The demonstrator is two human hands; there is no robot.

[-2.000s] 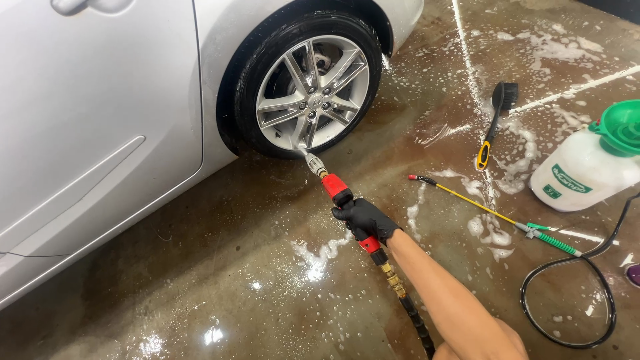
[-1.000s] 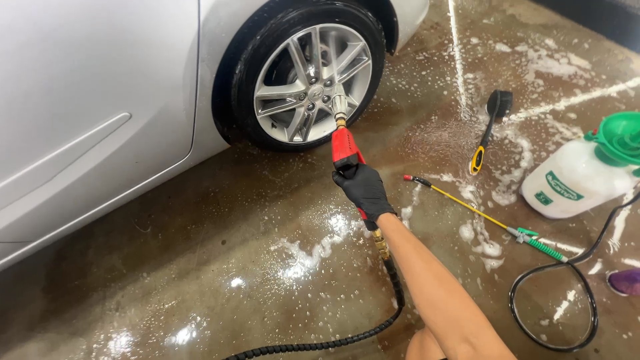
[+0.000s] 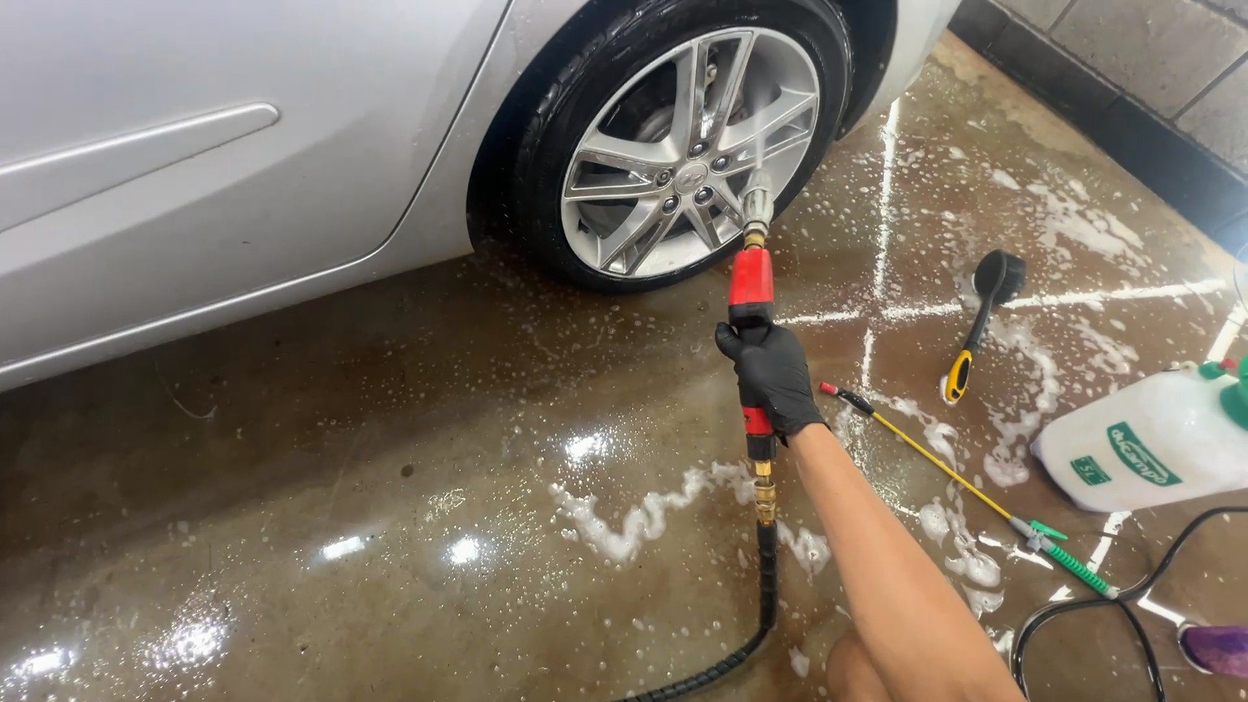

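My right hand (image 3: 775,375), in a black glove, grips a red and black pressure washer gun (image 3: 752,278) with a black hose hanging below it. A fine spray leaves its nozzle (image 3: 758,200), which points at the alloy wheel (image 3: 690,175) of a silver car (image 3: 224,205). The wheel's black tyre (image 3: 546,185) looks wet. My left hand is out of view.
On the wet, foamy floor lie a long-handled brush (image 3: 987,302), a yellow spray wand (image 3: 941,463) and its black hose (image 3: 1033,624). A white and green pump sprayer (image 3: 1150,429) stands at right. Beyond is a block wall (image 3: 1150,58). Part of a purple shoe (image 3: 1214,648) shows.
The gun's nozzle has moved from the wheel's lower edge up and across to its right side. The view has shifted and now shows more of the wall.
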